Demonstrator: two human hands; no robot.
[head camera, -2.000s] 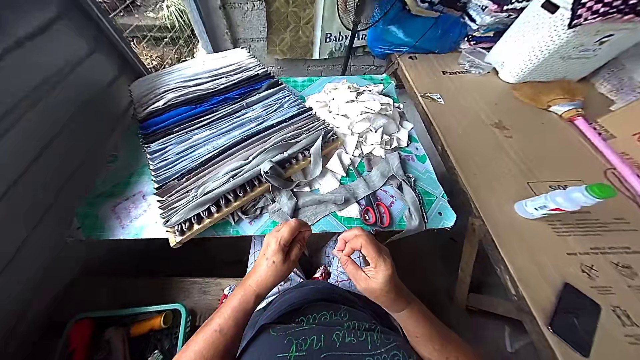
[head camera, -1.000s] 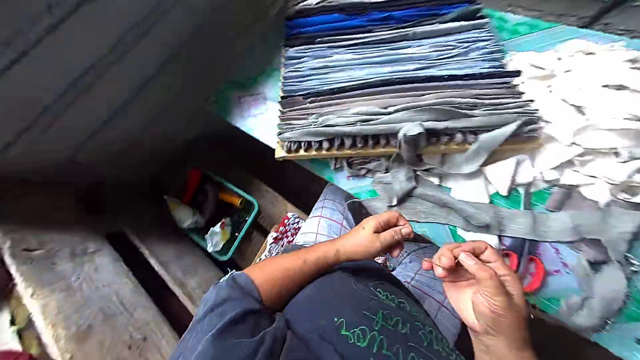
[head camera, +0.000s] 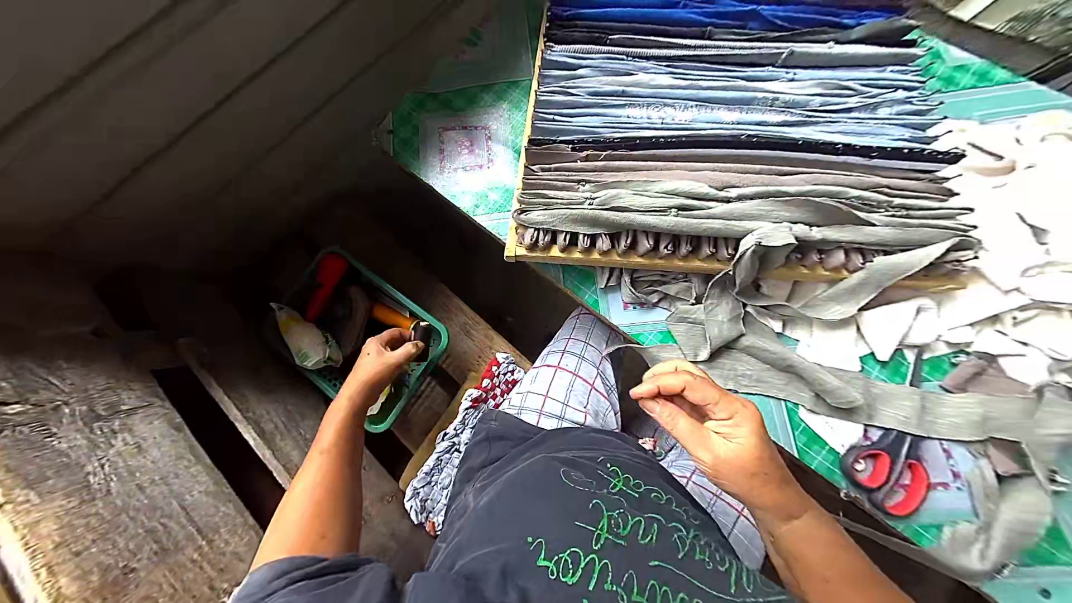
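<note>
My left hand reaches into a green plastic basket, its fingertips at a small dark object beside an orange handle. Over my lap, my right hand has its thumb and index finger pinched near each other; whether something thin is between them cannot be told. Beyond it lies a wooden loom frame strung with gray, blue and black fabric strips. A long gray fabric strip hangs over the frame's near edge onto the table. Scissors with red and black handles rest on the table at right.
White fabric scraps are heaped right of the loom, on a green patterned tablecloth. A red object and a plastic packet lie in the basket, which stands on wooden slats. A braided rag mat is beside my leg.
My left hand has moved from near my right hand over my lap, left and down to the basket. The view has turned toward the left.
</note>
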